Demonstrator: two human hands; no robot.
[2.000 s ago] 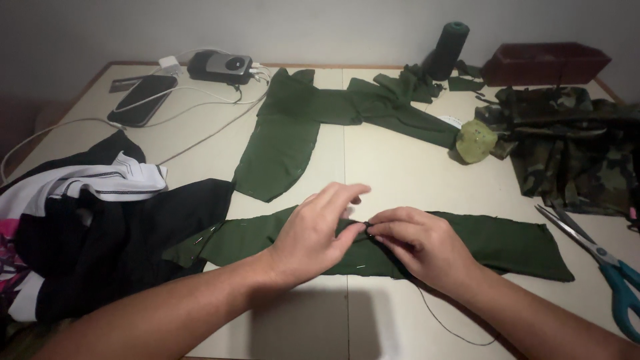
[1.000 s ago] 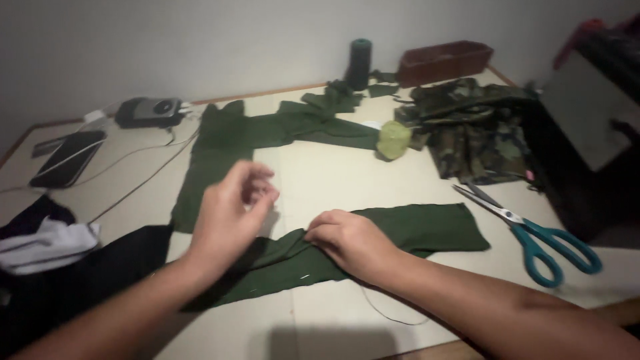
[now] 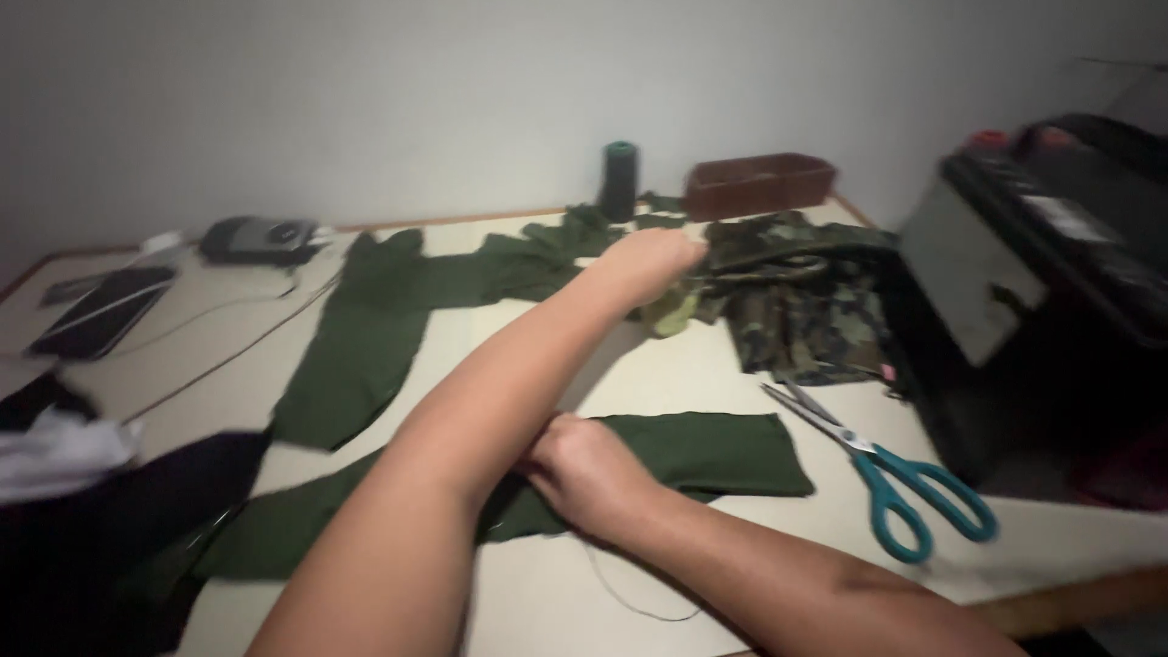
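My left hand (image 3: pixel 652 260) reaches across to the back of the table, over the yellow-green round thing (image 3: pixel 671 310) and beside the camouflage fabric (image 3: pixel 803 301); its fingertips are blurred, so any hold is unclear. Below the left forearm, my right hand (image 3: pixel 584 470) grips the long dark green fabric strip (image 3: pixel 730 453), its fingertips partly hidden. A thin dark thread (image 3: pixel 620 598) trails in a curve from under the right hand. Scissors with teal handles (image 3: pixel 876 465) lie slightly parted to the right. Another dark green fabric piece (image 3: pixel 365 338) lies behind the left forearm.
A dark thread cone (image 3: pixel 619 182) and a reddish-brown box (image 3: pixel 762 185) stand at the back. A phone (image 3: pixel 105 310), a grey device (image 3: pixel 260 239) and cables lie left, above black and white cloth (image 3: pixel 64 456). A large black object (image 3: pixel 1058 255) stands right.
My left hand has moved from above the green strip to the yellow-green thing at the back, its forearm now crossing over the strip. The right hand stays at the strip. The view has swung right.
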